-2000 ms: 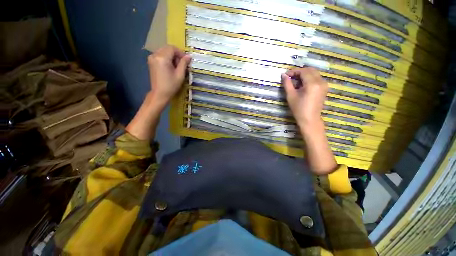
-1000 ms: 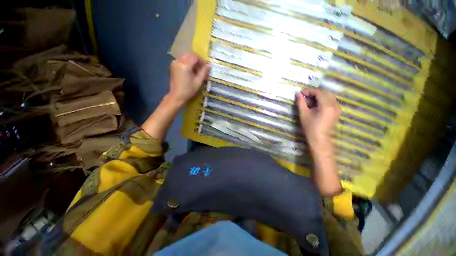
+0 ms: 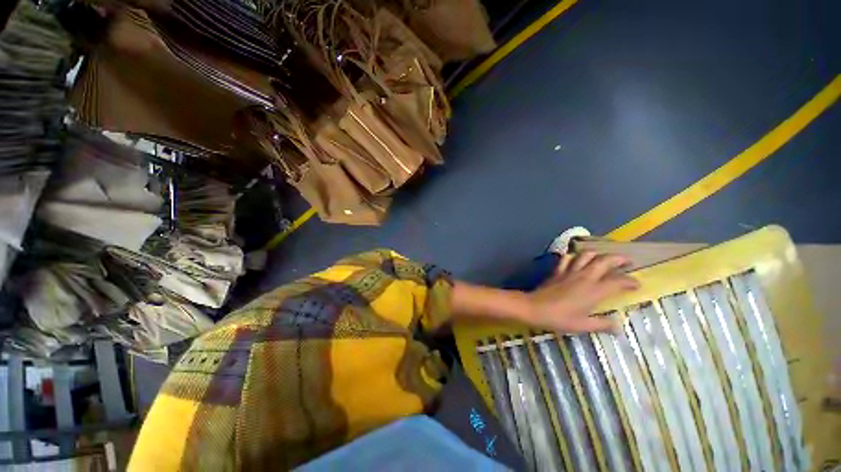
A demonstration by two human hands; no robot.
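The yellow slotted template (image 3: 738,253) lies at the lower right, cut off by the frame's edge. Several slots hold whitish zipper strips (image 3: 719,369); the slots nearer my body look dark and shiny. A loose pale strip (image 3: 526,406) lies over the slots near me. My left hand (image 3: 581,293) rests on the template's edge by the slot ends, fingers spread, with nothing seen in it. My right hand is out of the picture.
Brown fabric pieces (image 3: 378,138) are piled at upper left. Pale grey-green cloth bundles (image 3: 120,230) stand at far left above a grey rack (image 3: 65,392). Yellow lines (image 3: 728,175) cross the dark floor. A white round-ended object (image 3: 569,240) shows beside the template.
The view has swung far to the left. My left hand has opened from pinched fingers to spread ones at the template's edge. My right hand has left the picture.
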